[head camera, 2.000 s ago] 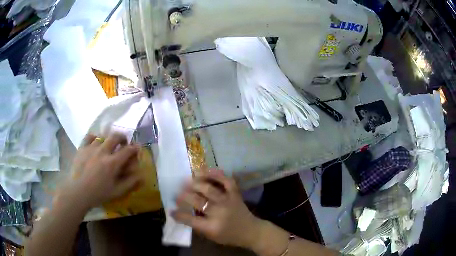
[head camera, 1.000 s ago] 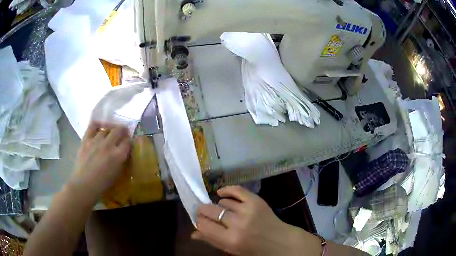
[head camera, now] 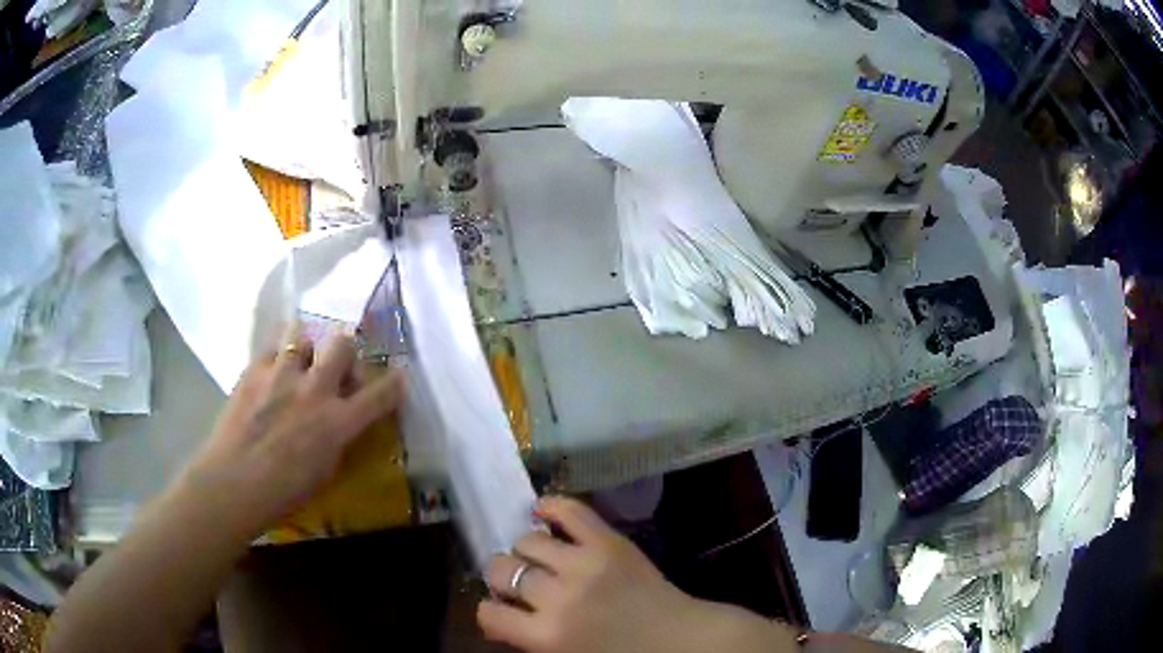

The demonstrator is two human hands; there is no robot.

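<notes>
A large white garment panel [head camera: 191, 217] lies left of the needle, its near part reaching under the presser foot [head camera: 392, 211]. A long white strip [head camera: 462, 370] runs from the foot down past the table's front edge. My right hand [head camera: 574, 580] holds the strip's lower end between thumb and fingers. My left hand [head camera: 300, 415] lies at the panel's near edge, left of the strip, its fingers bent and slightly spread; whether it grips cloth cannot be told. The strip's lower part is blurred.
The off-white sewing machine [head camera: 638, 58] spans the top. A fanned strip bundle [head camera: 695, 230] lies under its arm, beside black snips [head camera: 835, 291]. Cut white pieces [head camera: 77, 306] are piled at far left. Checked cloth [head camera: 976, 449], a black rectangle [head camera: 835, 482] and white pieces [head camera: 1084, 383] are at right.
Since one second ago, my left hand has moved right and down, its fingers spreading towards the strip. My right hand still holds the strip's end, slightly further left.
</notes>
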